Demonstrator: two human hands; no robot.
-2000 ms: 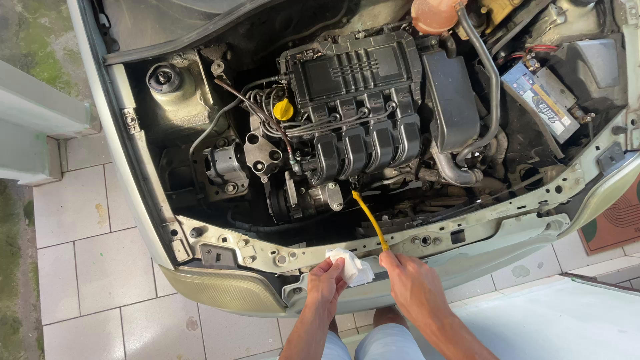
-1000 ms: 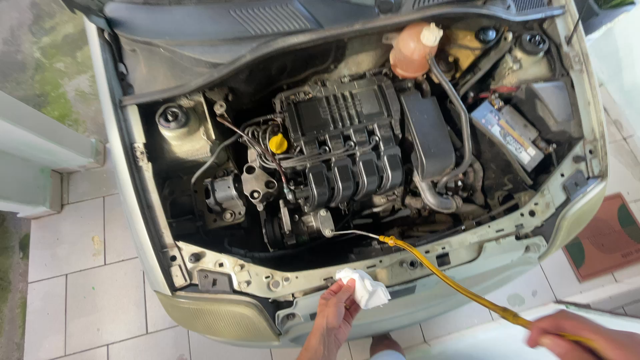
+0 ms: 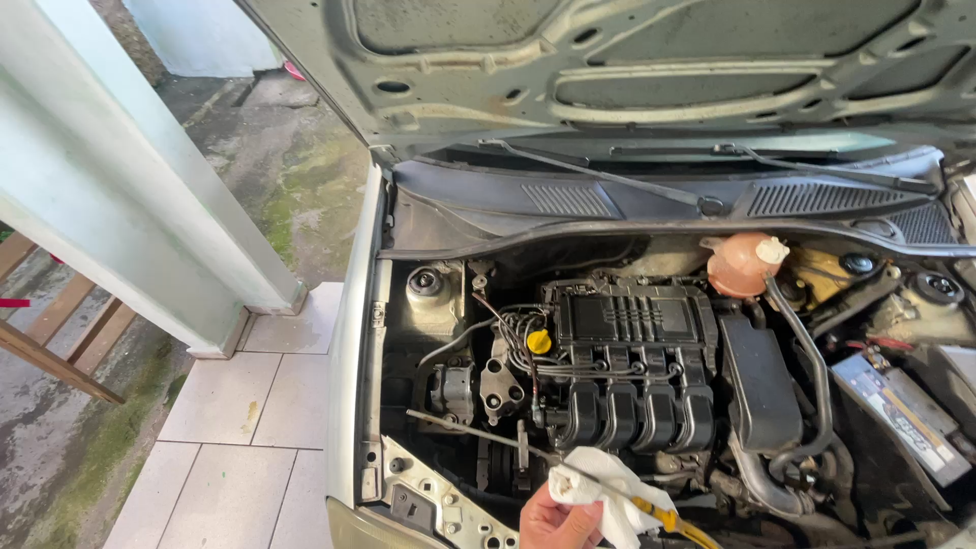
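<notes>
In the head view my left hand (image 3: 560,524) pinches a white paper towel (image 3: 629,507) at the bottom centre. The towel touches the thin metal blade of an engine oil dipstick (image 3: 496,438), whose tip points to the upper left over the engine bay. The dipstick's yellow part (image 3: 662,516) runs off to the lower right past the towel. My right hand is out of view. Behind the blade are the black engine cover (image 3: 633,316) and the yellow oil filler cap (image 3: 539,341).
The raised hood (image 3: 686,69) hangs over the bay. A coolant expansion tank (image 3: 740,267), an air filter housing (image 3: 759,389) and a battery (image 3: 900,412) are at the right. The car's front panel (image 3: 446,503) is near my left hand; a pale pillar (image 3: 152,175) stands at the left.
The dipstick's blade is out over the bay with the towel against it; before, its metal end was down in the engine. My right hand has left the view. The view has swung up and left.
</notes>
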